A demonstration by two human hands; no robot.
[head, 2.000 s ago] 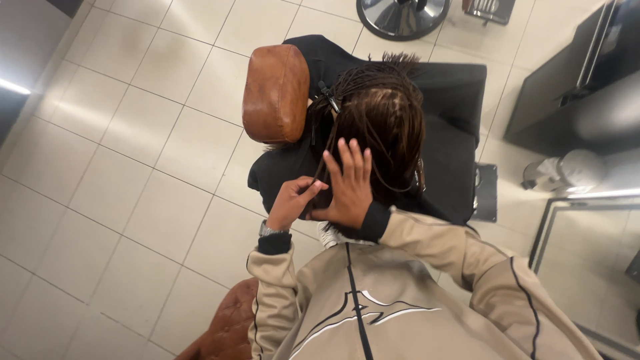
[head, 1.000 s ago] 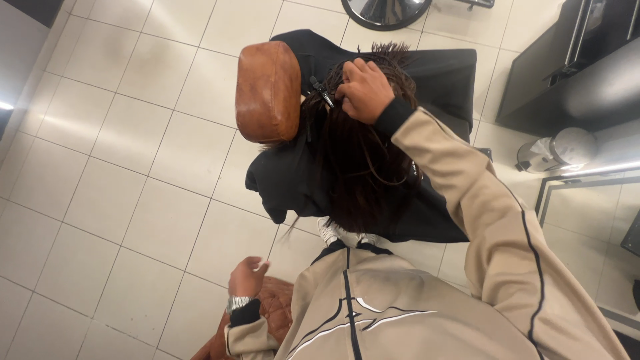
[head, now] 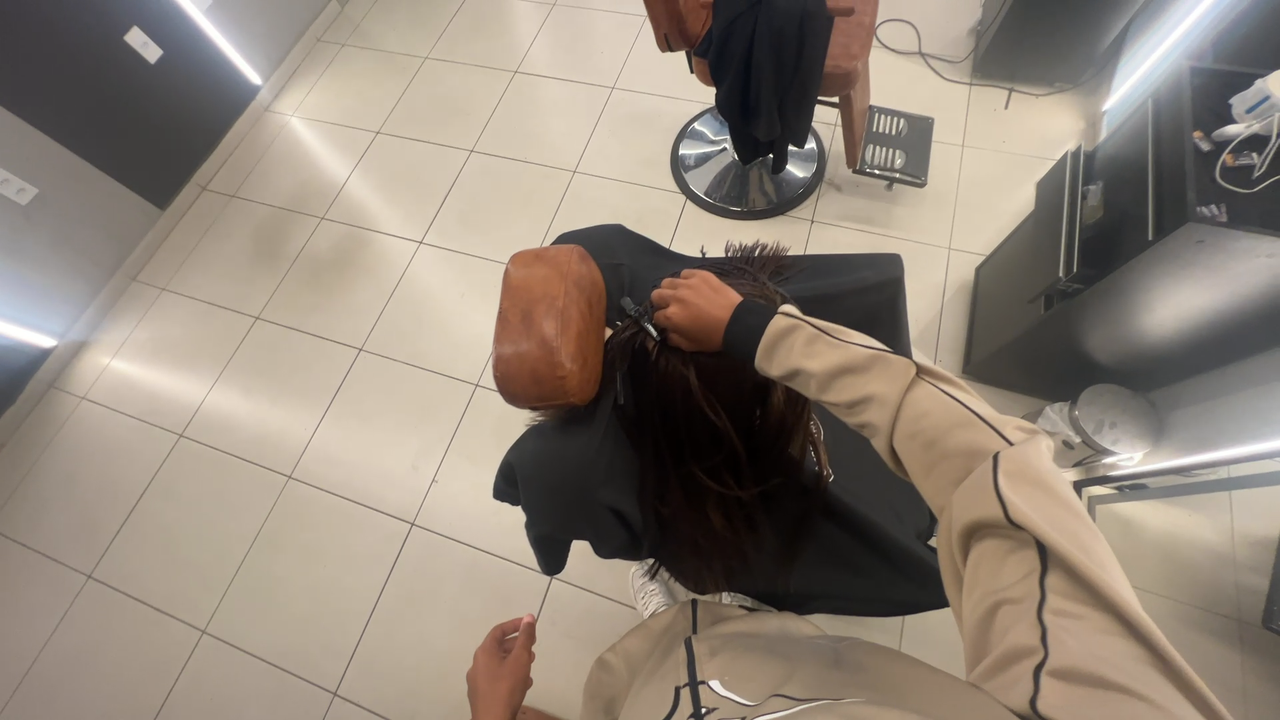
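Observation:
A seated person's long dark hair, with thin braids toward the top of the head, spreads over a black salon cape. My right hand is on the hair at the head, fingers curled in at the roots; a strand between the fingertips is too small to make out. Right beside its fingers a dark hair clip is fastened in the hair. My left hand hangs low at the bottom of the view, away from the hair, thumb and fingertips close together. Whether it holds a fine strand cannot be told.
A brown leather headrest stands left of the head. Beyond is another salon chair with a round chrome base, a footrest and a draped black cloth. At right are a black cabinet and a bin.
Two seconds ago both hands were together at the hair. My left hand has since moved down and away from it, while my right hand went up beside the clip. The view has shifted, showing more of the far chair.

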